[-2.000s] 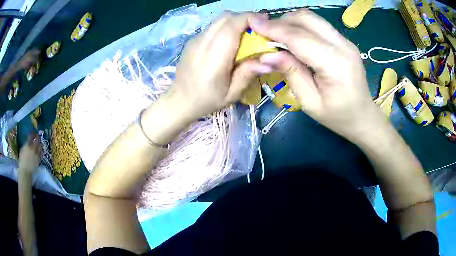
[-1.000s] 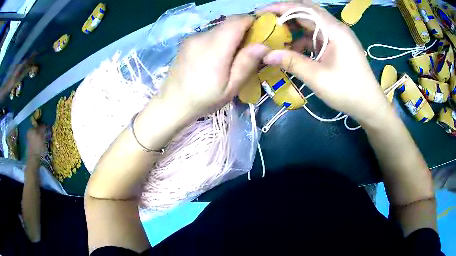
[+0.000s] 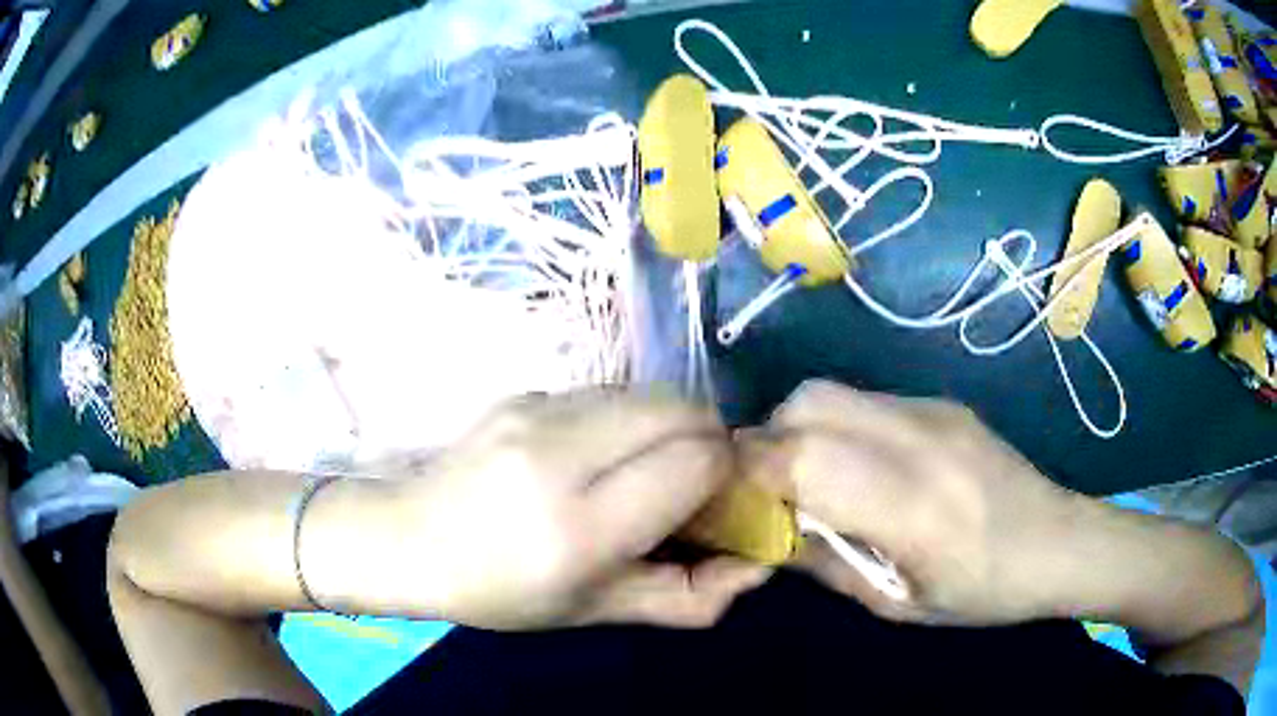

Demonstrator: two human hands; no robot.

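My left hand and my right hand are together low in front of my body, both closed around a yellow unit. Its yellow end shows between them; the rest is hidden by fingers. A looped white cord comes out beside my right fingers. Beyond my hands, two more yellow units lie side by side on the green bench: one showing a plain yellow face, one with blue and white marks. White cords lie looped beside them.
A large pale cord bundle in a clear plastic bag is at left, with small yellow parts beyond it. A flat yellow cover and a marked unit lie right, near heaped units. A person's arm shows lower left.
Both hands have come down toward my body with the yellow unit. The two units and the looped cords behind them are now uncovered. The neighbouring person's hand has left the small yellow parts.
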